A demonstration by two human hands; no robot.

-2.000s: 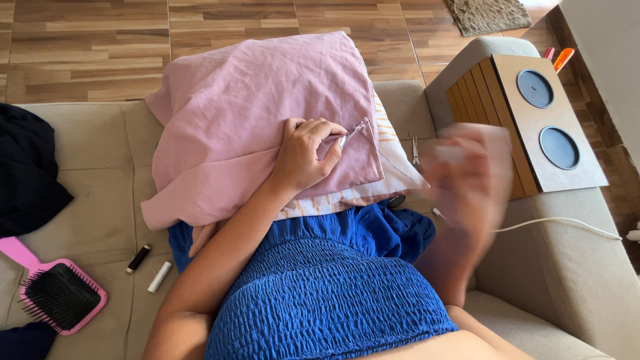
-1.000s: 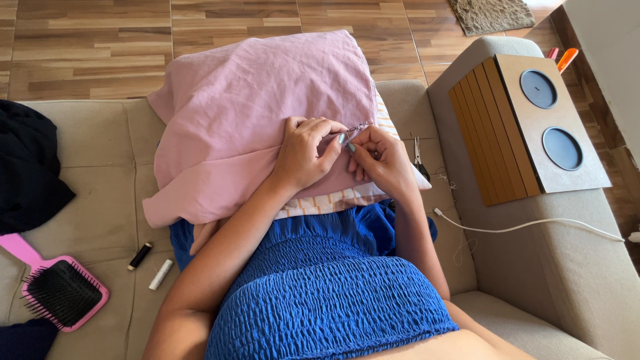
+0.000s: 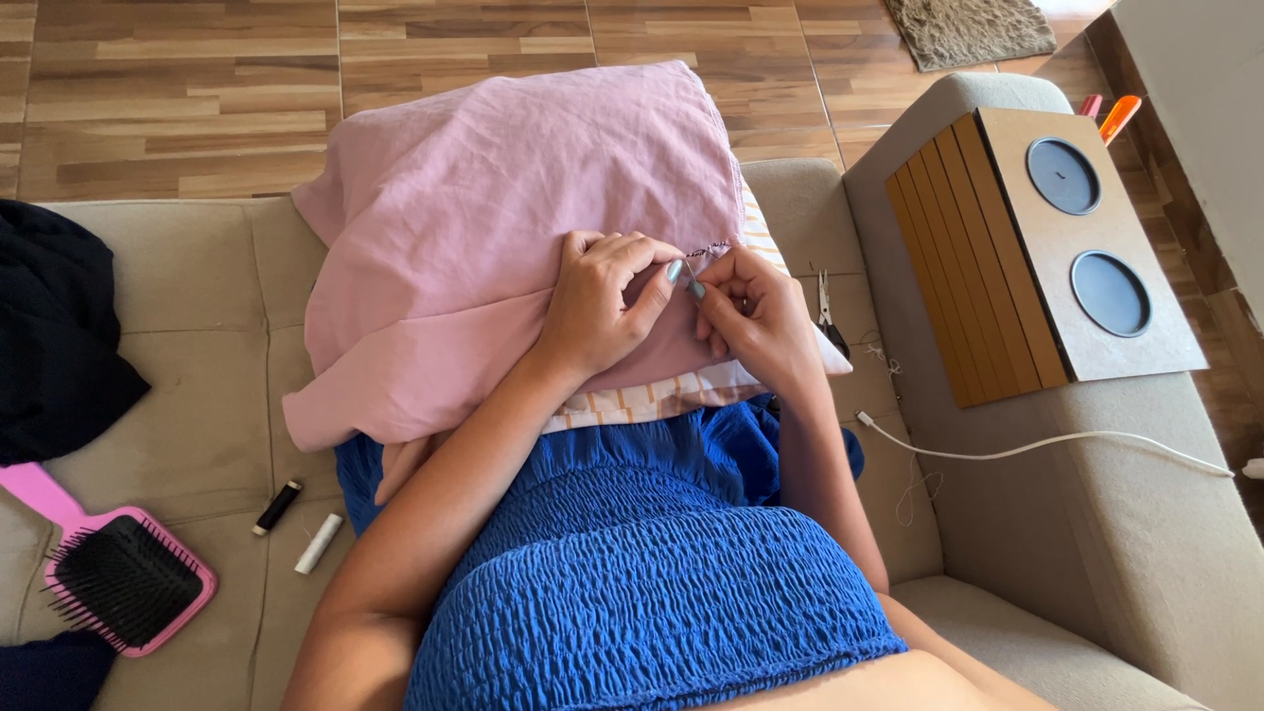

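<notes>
Pink fabric point(image 3: 513, 188) lies over a white cushion with orange stripes point(image 3: 642, 397) on my lap. My left hand point(image 3: 614, 296) rests on the fabric, its thumb and index finger pinching the cloth beside a row of dark stitches point(image 3: 713, 249). Close to its right, my right hand point(image 3: 755, 311) has thumb and index finger together at the stitches, on what looks like a thin sewing needle point(image 3: 693, 269). Small scissors point(image 3: 828, 316) with dark handles lie on the sofa just right of the cushion.
On the sofa at left are a black thread spool point(image 3: 276, 508), a white thread spool point(image 3: 319, 544), a pink hairbrush point(image 3: 128, 583) and black cloth point(image 3: 54, 326). A wooden armrest tray point(image 3: 1037, 217) sits on the right arm, with a white cable point(image 3: 1037, 437) below it. Loose thread point(image 3: 918, 494) lies nearby.
My right hand, blurred and raised to the right two seconds ago, has come back to the fabric beside my left hand. My left hand has stayed in about the same place.
</notes>
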